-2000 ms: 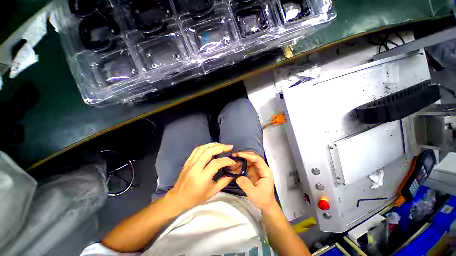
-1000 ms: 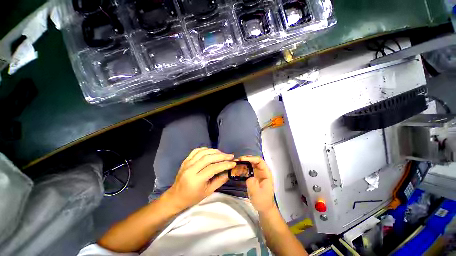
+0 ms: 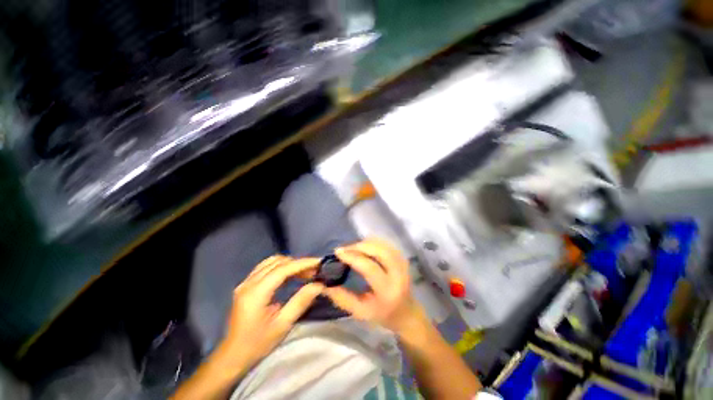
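The view is blurred. A small black watch case frame (image 3: 334, 270) is held above my lap between both hands. My left hand (image 3: 266, 301) grips its left side with thumb and fingers. My right hand (image 3: 375, 283) grips its right side with thumb and fingers. The fingertips hide parts of its rim.
A clear blister tray (image 3: 117, 168) with dark contents lies on the green bench (image 3: 422, 31) at upper left. The white machine base (image 3: 399, 183) stands right of my knees, with a red button (image 3: 457, 287) and a black drag chain (image 3: 461, 160). Blue bins (image 3: 618, 312) are at lower right.
The whole view has swung and blurred, so the tray and machine sit further left in the picture. Both hands still hold the frame, and its opening now looks dark.
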